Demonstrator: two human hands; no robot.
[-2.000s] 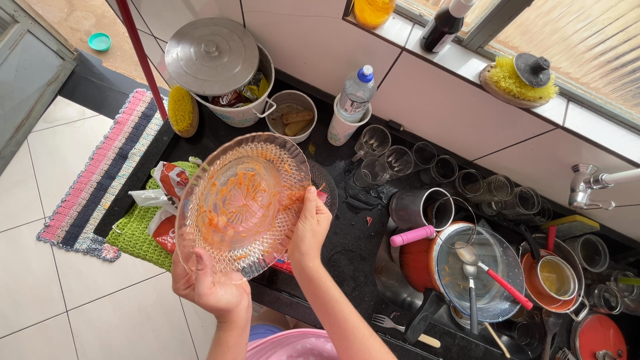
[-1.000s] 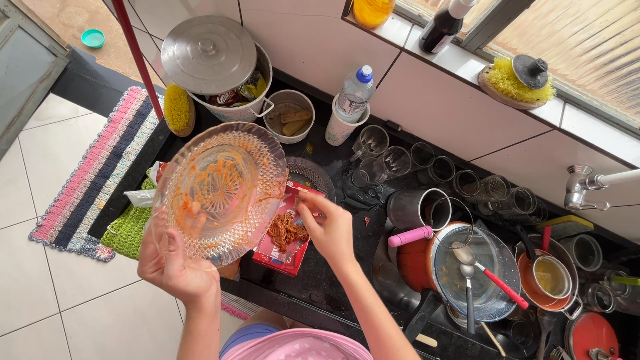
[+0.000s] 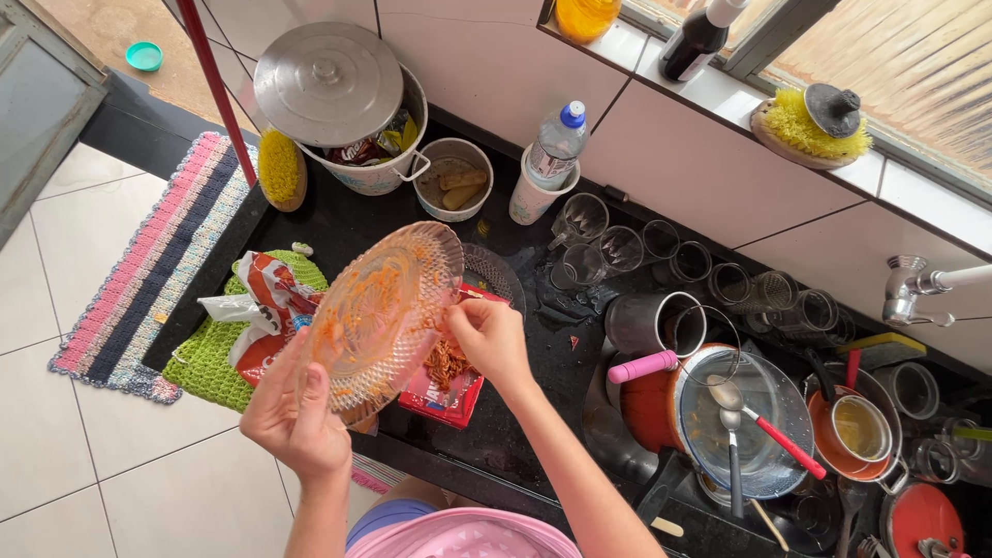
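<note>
My left hand [image 3: 302, 415] grips the lower left rim of a clear patterned glass plate [image 3: 380, 310], which is tilted and smeared with orange food residue. At the plate's right edge is my right hand [image 3: 488, 333], fingertips pinched together; whether they hold a scrap or touch the rim I cannot tell. Below the plate, partly hidden by it, lies a red package [image 3: 446, 403] with a heap of reddish-brown shredded food [image 3: 449, 366] on it. Another glass plate [image 3: 504, 271] rests on the black counter behind. A crumpled red and white plastic package [image 3: 267, 310] lies on a green crocheted cloth [image 3: 205, 364].
A lidded pot [image 3: 333, 85] holding wrappers, a small bowl with food pieces [image 3: 453, 182] and a cup with a bottle [image 3: 550, 167] line the wall. Rightward stand drinking glasses [image 3: 620, 248], a glass bowl with spoons [image 3: 697, 426], stacked pans [image 3: 852, 434] and a tap [image 3: 907, 287].
Two seconds ago both hands were on the plate and it covered the red package. My right hand has since moved off to its right edge, above the food, and the plate is now more steeply tilted.
</note>
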